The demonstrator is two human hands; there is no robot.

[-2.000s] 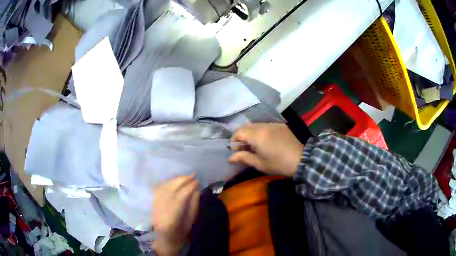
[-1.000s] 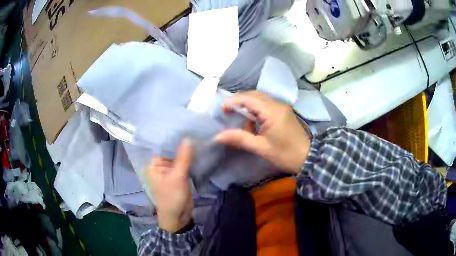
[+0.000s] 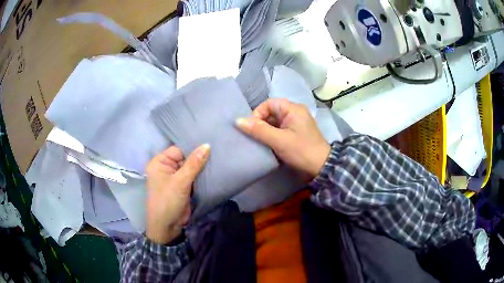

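Note:
A fanned bundle of grey cut pieces (image 3: 224, 135) is held up in front of my body, its layered edges showing at the upper left. My left hand (image 3: 174, 188) grips its lower left side with the thumb on top. My right hand (image 3: 293, 135) grips its right edge, thumb on top. The fingers under the bundle are hidden. A larger grey panel (image 3: 119, 105) lies behind and to the left. A flat white piece (image 3: 209, 47) lies just beyond the bundle, which touches or overlaps its lower edge.
A cream-white sewing machine (image 3: 376, 27) stands at the upper right on a white table (image 3: 392, 110). Brown cardboard (image 3: 33, 66) lies at the left, with a narrow grey strip (image 3: 102, 23) over it. More grey layered pieces (image 3: 257, 72) lie beyond. A yellow basket (image 3: 436, 149) is at the right.
The grey bundle now shows clearly, raised and fanned between both hands, and covers the white tie seen before. The view has shifted so more of the sewing machine shows.

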